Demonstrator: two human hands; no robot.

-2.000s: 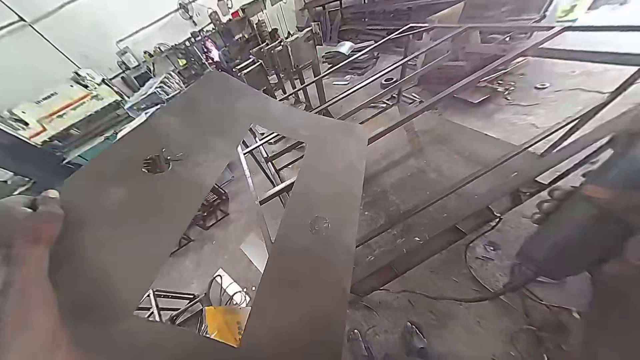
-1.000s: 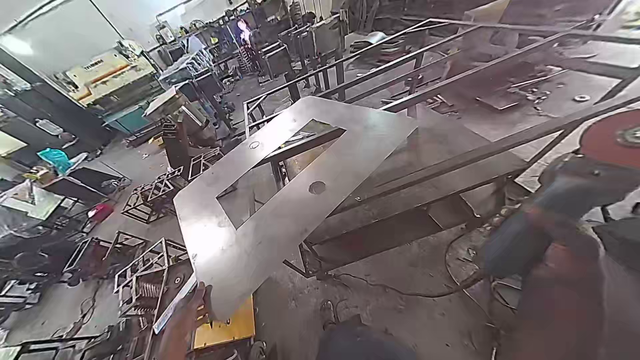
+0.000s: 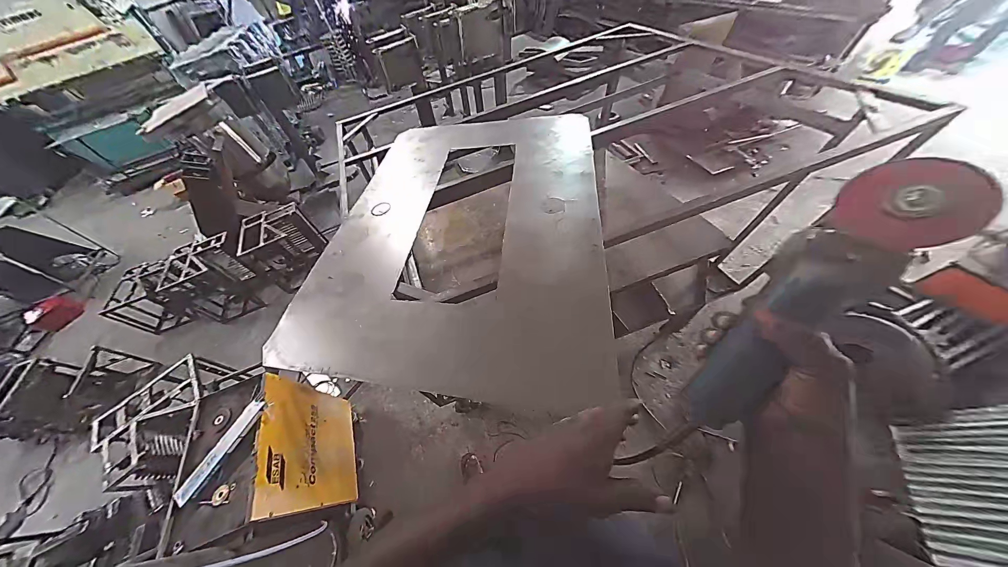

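Note:
A flat sheet-metal plate [image 3: 551, 339] with a long tapered cutout and two small round marks or holes lies over the near left part of a welded steel frame [image 3: 685, 209]. At the plate's near right corner is my left hand [image 3: 579, 461], blurred, its fingers at the edge and one digit spread away below. Whether it presses on the metal cannot be told. My right hand [image 3: 795, 354] is wrapped around the body of an angle grinder [image 3: 732, 362], whose red disc [image 3: 917, 201] faces up at the right. The grinder is held clear of the plate.
A yellow ESAB welding machine [image 3: 307, 453] stands at lower left, near small welded frames [image 3: 165, 283] on the floor. A power cord [image 3: 661, 449] runs below the grinder. Corrugated metal [image 3: 957, 480] is at lower right. Machines and racks [image 3: 441, 55] stand behind.
The plate, earlier tilted up in my left hand, has come down onto the steel frame. My left hand has moved from its left side to the near right corner. The grinder's disc has come into view.

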